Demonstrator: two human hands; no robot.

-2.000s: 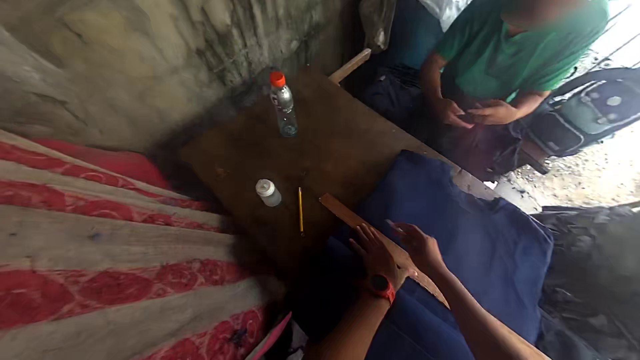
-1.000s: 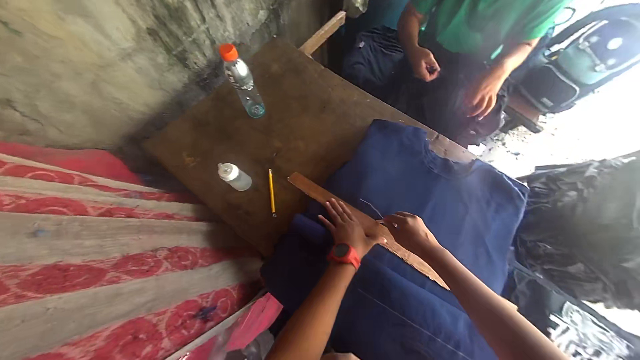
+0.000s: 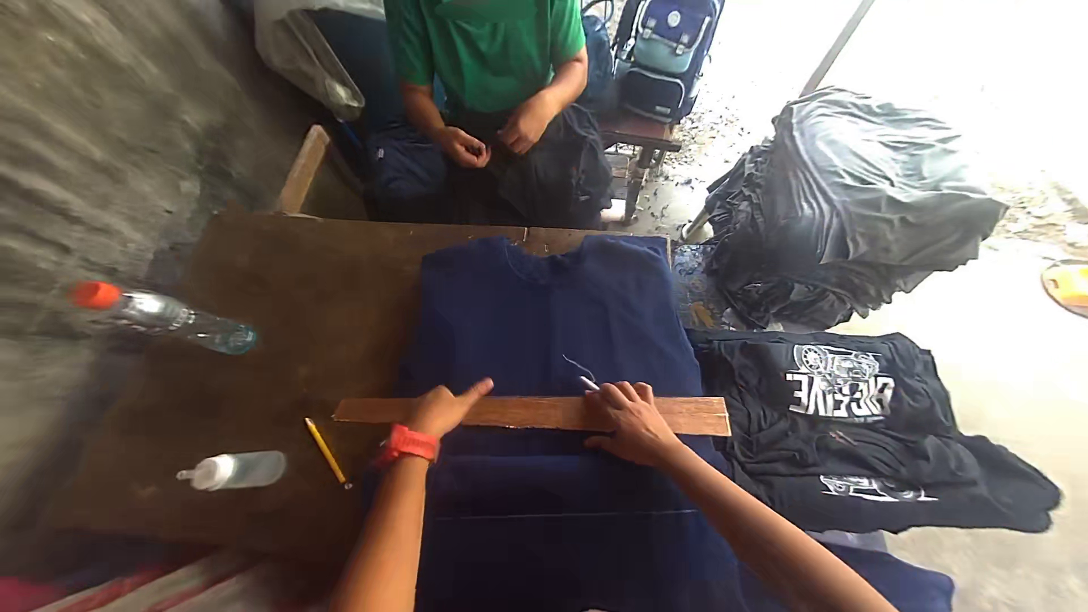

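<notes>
A navy blue fabric garment piece [image 3: 552,314] with a cut neckline lies spread on the brown wooden table [image 3: 280,263]. Across it rests a flat wooden strip [image 3: 527,412], its left end over the table top. My left hand [image 3: 444,412], with a red watch at the wrist, presses on the strip's left part, thumb spread. My right hand [image 3: 631,421] lies over the strip's right part and holds a thin white marker-like tool [image 3: 589,383] between its fingers. A loose thread lies beside that tool. Lower down, a thin pale line crosses the navy fabric.
On the table's left are a plastic bottle with an orange cap [image 3: 187,321], a small white squeeze bottle [image 3: 238,470] and a yellow pencil [image 3: 327,452]. Black printed shirts [image 3: 837,425] and a heap of dark cloth [image 3: 858,204] stand right. A person in green [image 3: 501,59] sits across the table.
My hands, together on the strip one second ago, are now apart, left hand toward its left end and right hand toward its right. The view has turned strongly. The other person's hands have come closer together.
</notes>
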